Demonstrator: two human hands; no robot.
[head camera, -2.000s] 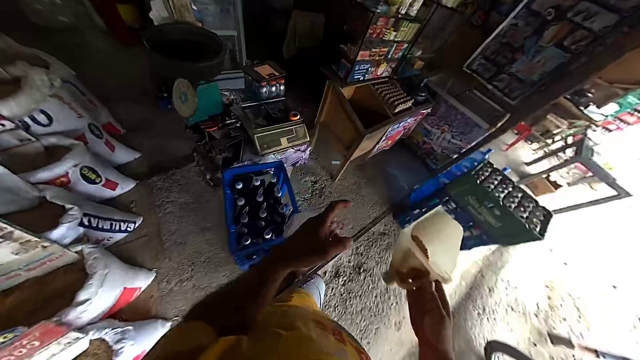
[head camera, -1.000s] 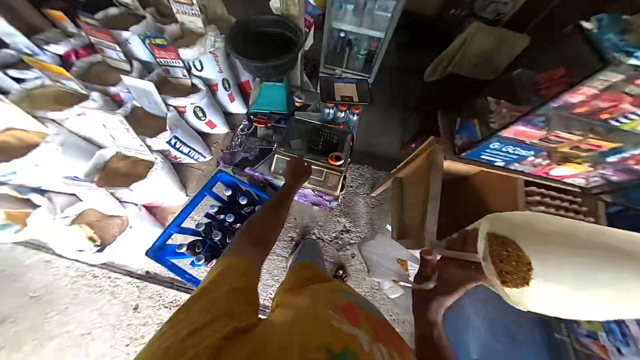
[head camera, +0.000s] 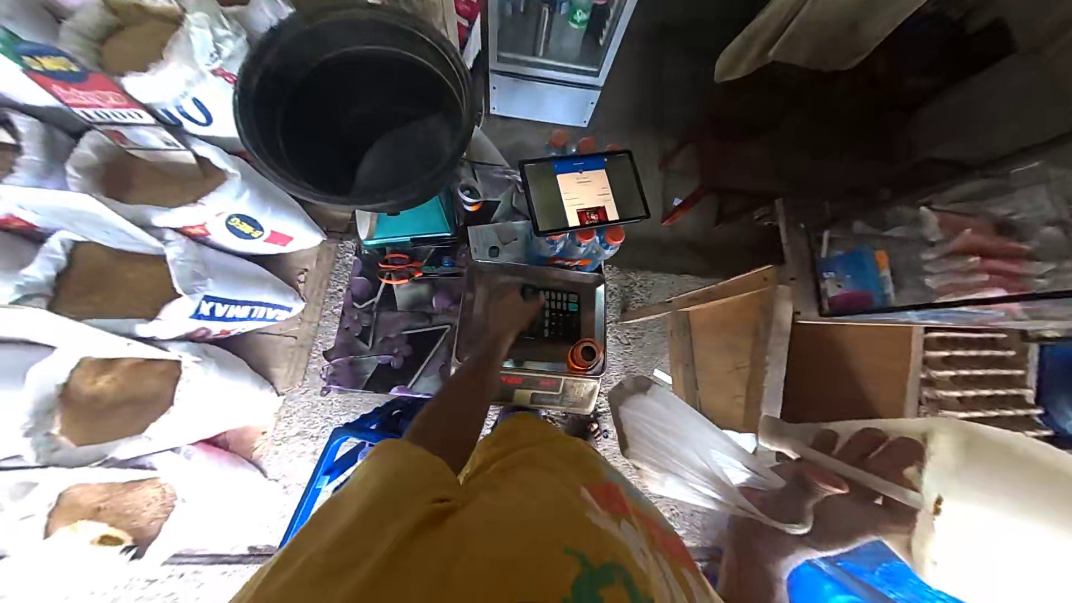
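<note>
My left hand (head camera: 512, 308) reaches over the metal platter of a digital weighing scale (head camera: 548, 392), its fingertips at the left part of a black calculator (head camera: 559, 315). Blur hides whether the fingers grip it. A small orange-brown round container (head camera: 584, 356) sits at the platter's front right corner. At the lower right, my right hand (head camera: 837, 490) holds a cream plastic scoop (head camera: 992, 494) by its handle edge, along with a thin clear plastic bag (head camera: 687, 444) that hangs to the left. The scoop's contents are mostly out of sight.
Open feed sacks (head camera: 117, 280) line the left side. A large black tub (head camera: 356, 109) stands behind the scale, near a tablet (head camera: 584, 191) over capped bottles (head camera: 579, 247). Orange-handled scissors (head camera: 400, 268) lie left of the scale. A blue crate (head camera: 322, 473) is below; a wooden cabinet (head camera: 850, 368) stands right.
The view has turned and come much closer to the scale. My left hand has moved forward from the scale's front edge onto its platter. The scoop with brown grains remains in my right hand.
</note>
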